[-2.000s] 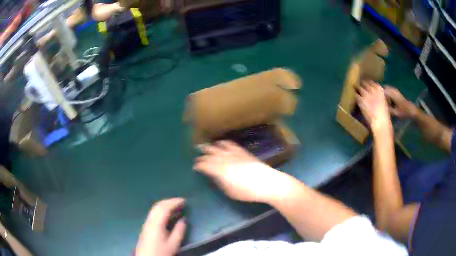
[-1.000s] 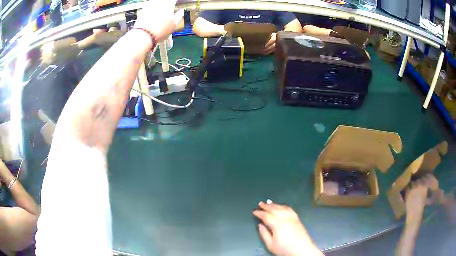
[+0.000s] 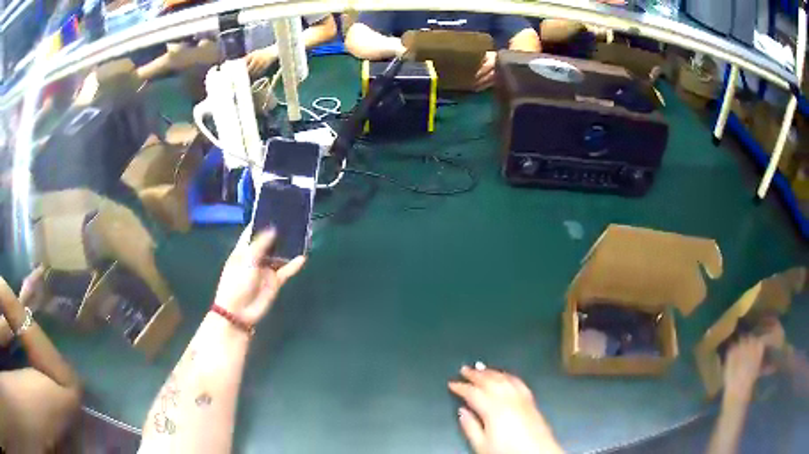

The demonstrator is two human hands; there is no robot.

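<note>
My left hand (image 3: 246, 282) holds a smartphone (image 3: 286, 202) upright over the table, left of centre; its screen is mostly dark with a light band. A red band is on the wrist. My right hand (image 3: 501, 410) rests on the green table near its front edge, fingers apart, holding nothing. An open brown carton (image 3: 619, 362) stands to the right of my right hand, lid raised, with a dark bundle and a greyish bagged item inside.
A brown and black electronic unit (image 3: 581, 133) stands at the back right. Behind are a black and yellow box (image 3: 401, 99), loose cables and a blue bin (image 3: 220, 211). Open cartons (image 3: 158, 326) are at the left. Another person's hands (image 3: 747, 355) work in a carton at the right.
My left hand has come down from the upper rail and now shows a smartphone in it. My right hand has hardly moved since one second ago.
</note>
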